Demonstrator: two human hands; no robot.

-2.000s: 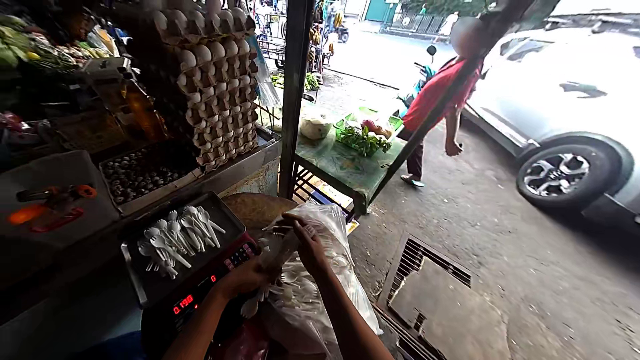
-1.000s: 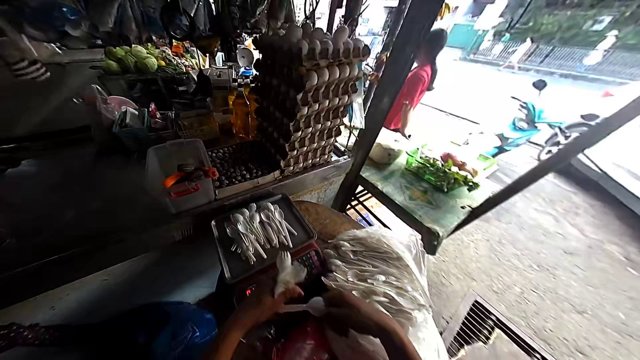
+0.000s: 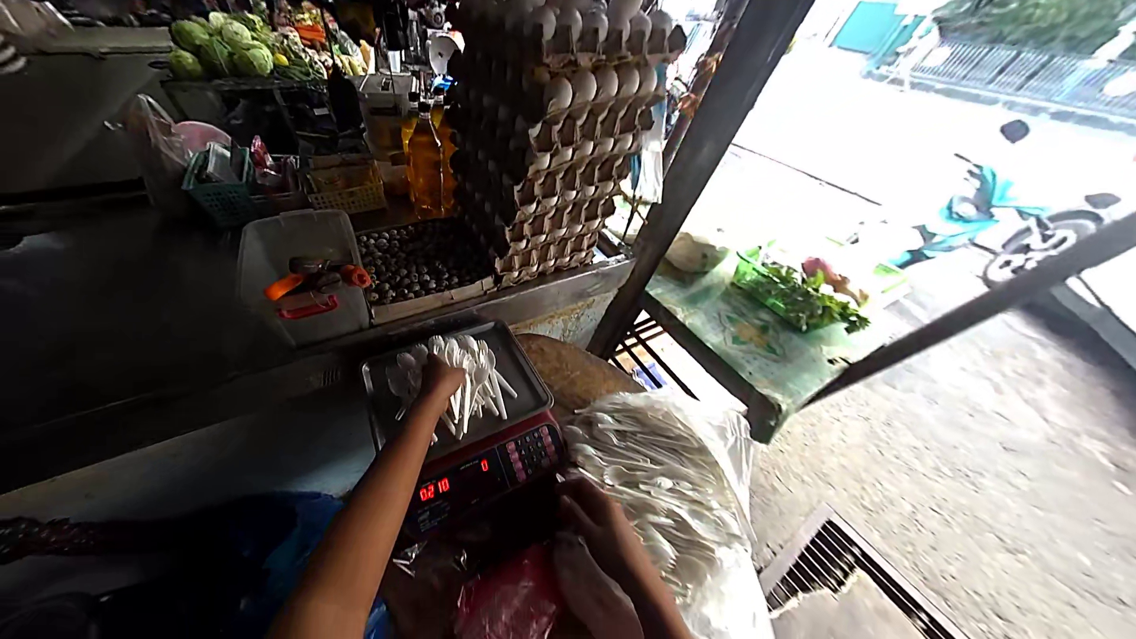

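My left hand (image 3: 441, 376) is over the metal tray (image 3: 530, 377) of a red digital scale (image 3: 484, 475), its fingers among white plastic spoons and forks (image 3: 479, 377); whether it grips any is hidden. My right hand (image 3: 590, 510) is low, beside the scale's front corner and the left edge of a large clear plastic bag (image 3: 745, 444) full of white plastic cutlery (image 3: 661, 484). Its fingers are curled and dark, so what they hold cannot be told. A red plastic bag (image 3: 515, 595) lies below, between my forearms.
Beyond the scale are a clear tub (image 3: 257, 253) with orange-handled tools, a box of small speckled eggs (image 3: 413, 266), stacked egg trays (image 3: 550, 177) and oil bottles (image 3: 426, 169). A slanted post (image 3: 701, 169) stands right of them, before a green table (image 3: 745, 355) with leafy vegetables (image 3: 812, 302).
My left hand has moved up onto the scale's tray, away from my right hand. The spoon seen between my hands a second ago no longer shows there. The person in red is out of view.
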